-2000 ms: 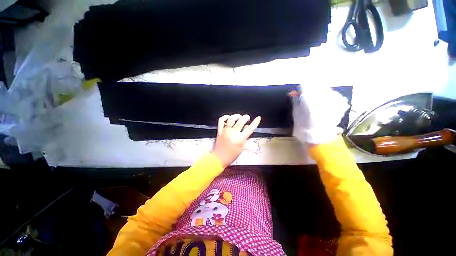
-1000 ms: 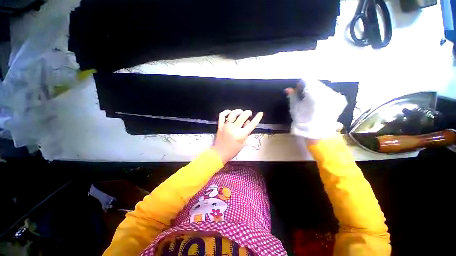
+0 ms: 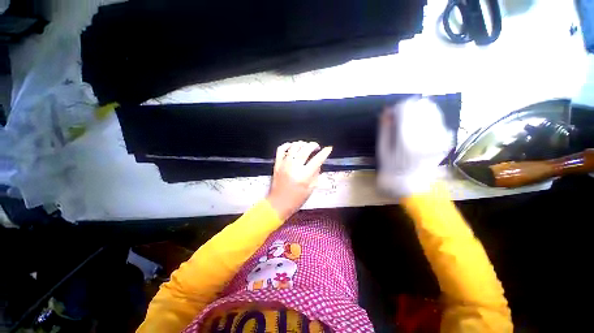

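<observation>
Long dark fabric pieces (image 3: pixel 215 130) lie in a low pile across the white tabletop in front of me. A thin pale strip (image 3: pixel 215 159) shows along their near side. My bare left hand (image 3: pixel 298 170) rests on the near edge of the pile, fingers somewhat bent; whether it grips the cloth cannot be told. My right hand (image 3: pixel 415 146), in a white glove, is over the right end of the pile and blurred; its fingers are not clear. The iron (image 3: pixel 521 146), with a shiny metal plate and an orange-brown handle, lies just right of the pile.
A thick stack of black pieces (image 3: pixel 247 45) lies behind the pile. Black-handled scissors (image 3: pixel 474 19) lie at the back right. Thin whitish crumpled material (image 3: pixel 39 143) and a yellow-green strip (image 3: pixel 94 119) are at the left. The white table's near edge (image 3: pixel 352 194) is by my lap.
My gloved right hand has become blurred and changed its pose over the right end. The left hand stays at the near edge. The whole view has shifted slightly.
</observation>
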